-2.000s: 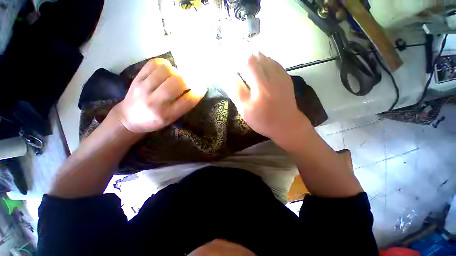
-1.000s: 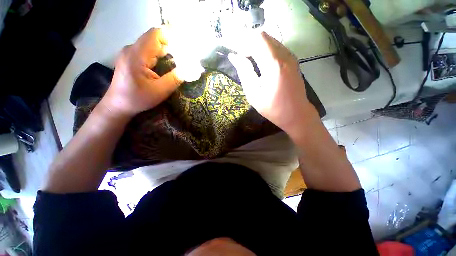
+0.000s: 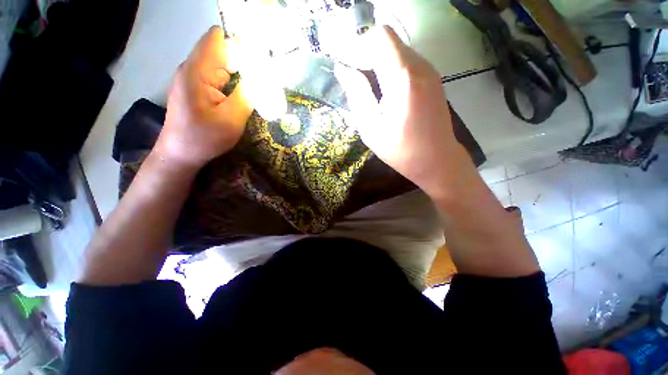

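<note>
A dark brocade panel with gold-yellow scrolls (image 3: 322, 172) lies over the table's front edge and my lap. A plain grey-black strip (image 3: 322, 79) shows along its upper edge between my hands. My left hand (image 3: 201, 110) grips the fabric's left part, fingers bent. My right hand (image 3: 403, 106) holds the fabric on the right, its fingertips washed out by the lamp. The sewing machine's needle area (image 3: 311, 29) is just ahead of the strip. Glare hides the needle and its exact contact with the cloth.
Black-handled shears (image 3: 527, 80) lie right of the needle beside a wooden ruler-like strip (image 3: 560, 40). A black cloth heap (image 3: 51, 88) is at left, with a white cone (image 3: 20, 222) and metal snips (image 3: 51, 211) below it. A cable hangs at right.
Both hands have moved forward toward the needle area and opened out from their earlier bunched position. More of the gold pattern and grey strip shows between them.
</note>
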